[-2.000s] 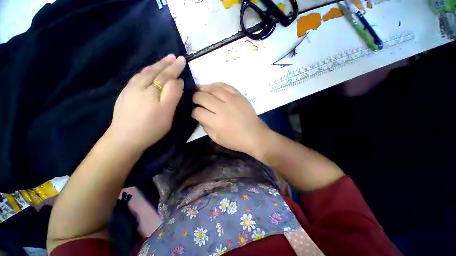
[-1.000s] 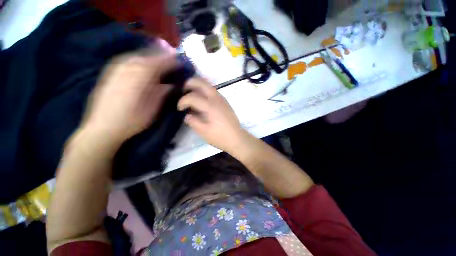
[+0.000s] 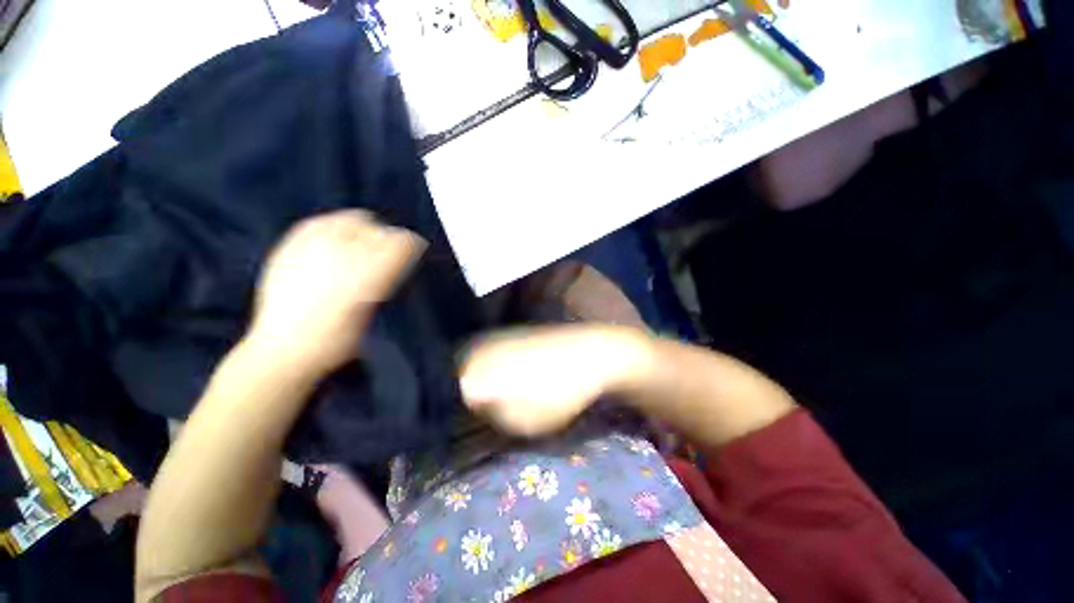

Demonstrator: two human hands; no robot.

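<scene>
A large dark garment (image 3: 200,224) covers the left part of the table and hangs over its front edge towards my lap. My left hand (image 3: 342,265) is curled on the garment near its right side and is blurred; its fingers seem to grip the cloth. My right hand (image 3: 536,383) is closed at the garment's lower right edge, below the table corner and above my apron. It is blurred too, and its fingertips are hidden; it seems to hold the cloth edge.
Black-handled shears (image 3: 577,47) lie at the table's back. Right of them are orange tape patches (image 3: 662,55) and green and blue sticks (image 3: 780,50). Small silver snips (image 3: 632,116) lie nearer the front. The white table's (image 3: 518,212) front edge runs diagonally. Daisy-print apron (image 3: 518,518) covers my lap.
My right hand has moved down off the table to the lap edge. My left hand has moved down on the garment. The garment lies more spread, and the view has shifted.
</scene>
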